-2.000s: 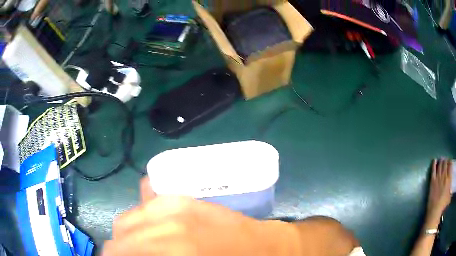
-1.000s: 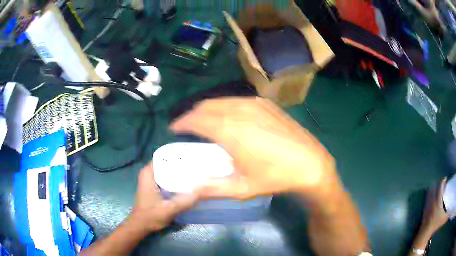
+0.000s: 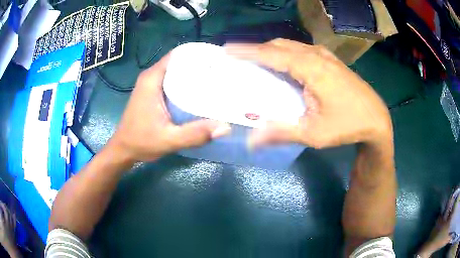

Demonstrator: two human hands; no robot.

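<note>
A rounded oblong unit with a white top cover (image 3: 227, 88) and a translucent bluish-grey lower body (image 3: 242, 146) is at the centre, tilted down to the right. A small reddish mark shows near its front edge. My left hand (image 3: 151, 111) grips its left end, the thumb along the front. My right hand (image 3: 333, 101) grips its right end, fingers over the back edge and thumb at the front; it is slightly blurred. The underside is hidden, so I cannot tell whether it touches the table.
Blue and white printed packaging (image 3: 40, 131) lies at the left, below a black sticker sheet (image 3: 106, 35). An open cardboard box (image 3: 343, 38) with a dark item stands at the back right. A clear bag (image 3: 449, 108) and another person's hand (image 3: 446, 227) are at the right edge.
Both hands now hold the unit at its ends; before, my right hand was over its top. The unit sits higher in view and is tilted. The camera view has shifted down.
</note>
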